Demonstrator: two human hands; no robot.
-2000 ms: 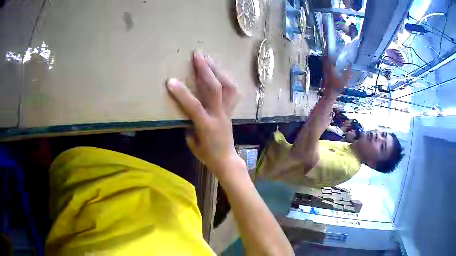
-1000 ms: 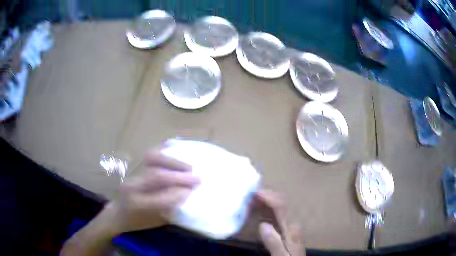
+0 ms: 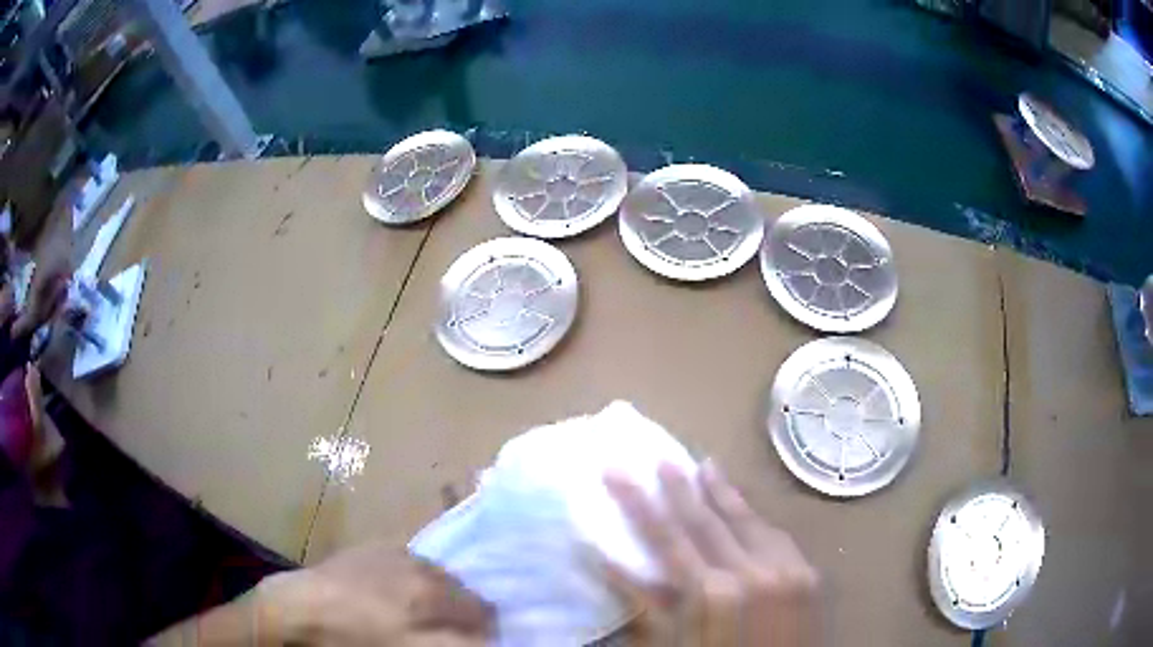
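Note:
A white wrapped bundle is between my hands at the bottom centre, above the cardboard-covered bench. My left hand is on its lower left side, with the fingers partly hidden by the wrapping. My right hand lies over its right side, blurred, with fingers on the white wrapping. A thin round edge shows under the wrapping at the bottom. Several silver ribbed discs lie flat beyond, such as one at the back, one nearer left and one at right.
A dark green conveyor belt runs behind the bench, with a disc-and-plate unit at its right. Another disc lies at the near right. Pale plates with posts and another person's hand are at the left edge.
The view has swung from the neighbouring person back to the bench. Since one second ago, the wrapping has become more crumpled and my right hand has moved up over it.

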